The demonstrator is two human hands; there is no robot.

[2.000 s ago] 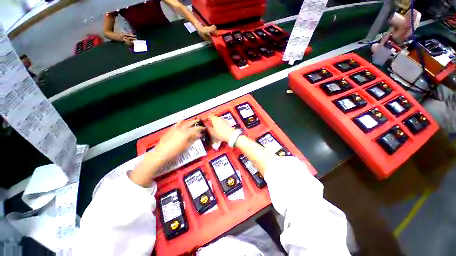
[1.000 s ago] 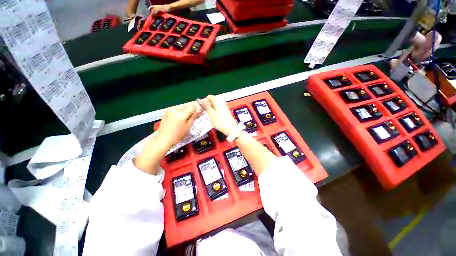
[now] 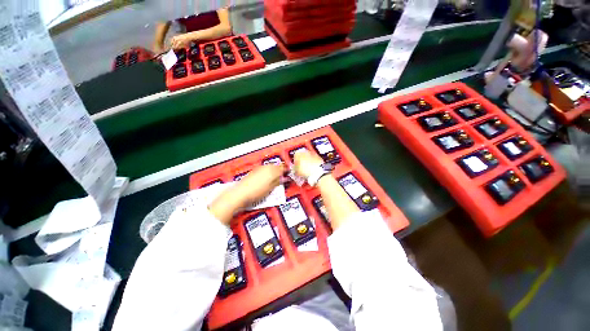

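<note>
A red tray [image 3: 294, 275] lies in front of me with black units in its pockets, many with white labels and a round gold mark. One such unit [image 3: 262, 239] sits in the near row. My left hand [image 3: 262, 182] is over the tray's middle with a printed label strip [image 3: 262, 199] held at it, trailing left under my forearm. My right hand [image 3: 306, 166] is just right of it, over the far row, fingers bent down. Its fingertips are blurred, and whether they hold a label cannot be told.
A second red tray [image 3: 435, 154] of units lies at right. Across the green conveyor belt [image 3: 259, 97], a person's hand [image 3: 181, 41] is at another tray [image 3: 213, 72], beside stacked trays [image 3: 309, 26]. Printed strips hang at left [image 3: 55, 103] and far right [image 3: 404, 45]; loose liner [image 3: 68, 223] lies left.
My hands have come down from above the tray's far edge onto its units, my right hand shifting right. The tray across the belt now lies flat.
</note>
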